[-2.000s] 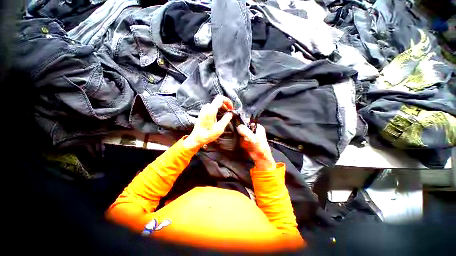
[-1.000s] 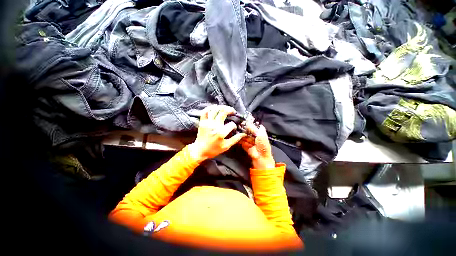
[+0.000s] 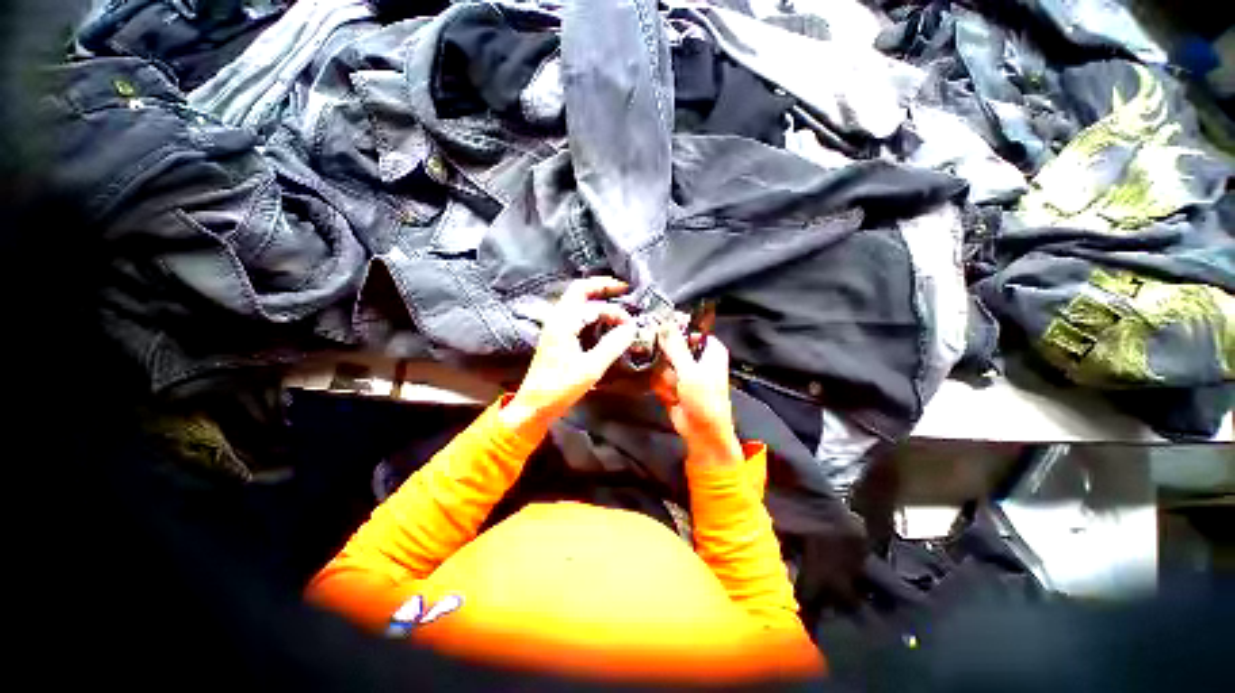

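A grey denim sleeve [image 3: 619, 122] lies up the pile, its lower end running to my two hands. The cuff [image 3: 653, 301] at that end is bunched between my fingertips. My left hand [image 3: 580, 349] holds the cuff from the left with thumb and index finger. My right hand [image 3: 695, 379] holds it from the right, with the fingers close to those of my left hand. A small dark shape shows beside my right fingers; I cannot tell what it is. The dark jacket body [image 3: 813, 305] spreads to the right of the sleeve, with cloth hanging below my hands.
Grey jackets [image 3: 271, 230] are heaped on the left and across the back. A garment with yellow-green embroidery [image 3: 1138, 332] lies at the right. The white table edge [image 3: 1002, 413] shows at the front right. A pale panel [image 3: 1084, 521] stands below it.
The fingers of my left hand have opened from a closer grip over the cuff into a pinch at its edge. My right fingers have shifted on the cuff. The sleeve has moved only slightly.
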